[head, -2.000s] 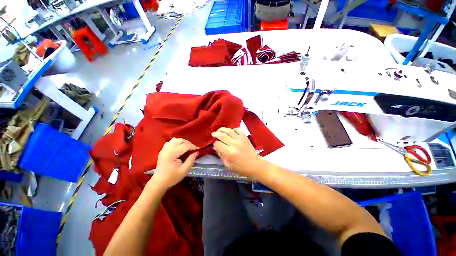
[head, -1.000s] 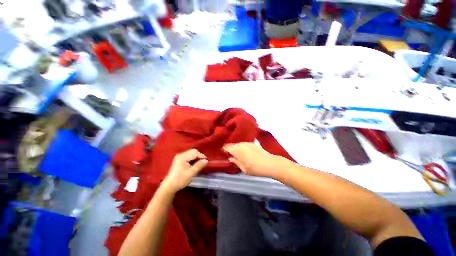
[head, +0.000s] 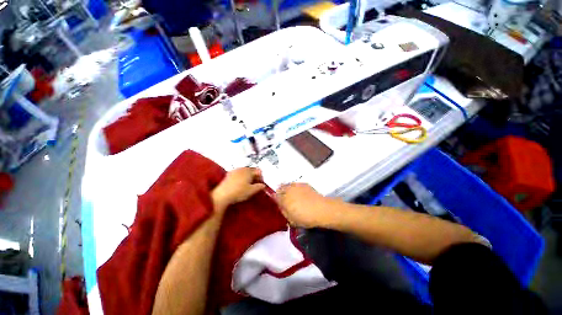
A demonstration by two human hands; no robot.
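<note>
A dark red garment panel (head: pixel 185 203) lies over the table's front left part and hangs down toward my lap. A white piece (head: pixel 277 271) with a thin red band shows at its lower edge. My left hand (head: pixel 239 186) grips the red cloth just below the needle area. My right hand (head: pixel 297 204) pinches the cloth's edge to the right of it, with a short stretch of edge between the hands. The presser foot and needle (head: pixel 262 155) of the white sewing machine (head: pixel 345 80) are just above my left hand. The fingertips are partly blurred.
A flat brown rectangle (head: pixel 310 148) lies right of the needle. Red and yellow scissors (head: pixel 407 129) lie farther right. Small red cut pieces (head: pixel 142 123) with white stripes lie behind. A blue bin (head: pixel 456 209) stands below right, beside an orange-red object (head: pixel 514 172). A brown cloth (head: pixel 474 58) lies far right.
The view has turned right. Both hands have moved with the red cloth from the table's front left edge to near the needle. The white piece now shows.
</note>
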